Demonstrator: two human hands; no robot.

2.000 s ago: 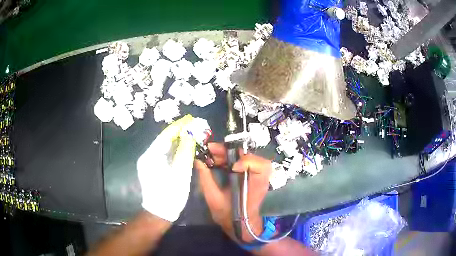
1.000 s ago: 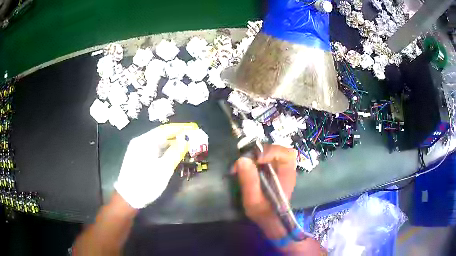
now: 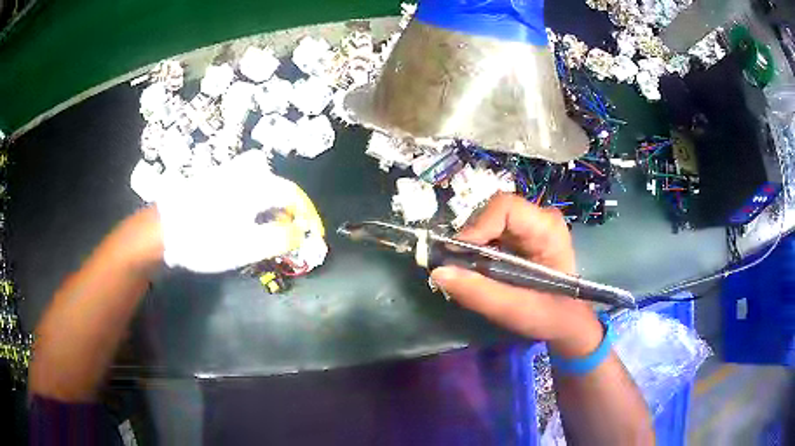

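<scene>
My left hand [image 3: 231, 218], in a white glove with yellow fingertips, is closed over a white housing [image 3: 312, 254]. Part of the housing shows at the fingertips, with red wire and a small yellow-and-dark component [image 3: 272, 280] below it. The glove hides the rest. My right hand [image 3: 519, 266] is bare and holds a soldering iron [image 3: 514, 268] like a pen. The iron's metal tip points left, a short way right of the housing and apart from it. A pale strand runs along the iron.
White housings [image 3: 275, 132] lie loosely behind my left hand. A metal fume hood [image 3: 471, 87] hangs ahead. Wired components [image 3: 558, 179] lie right of it. The soldering station [image 3: 728, 148] is at right, with a blue bin [image 3: 682, 318] below. Small yellow-and-black parts line the far left edge.
My left hand has moved left and turned palm down with the housing. The iron has swung from upright to nearly level, tip pointing left. The whole view has shifted slightly.
</scene>
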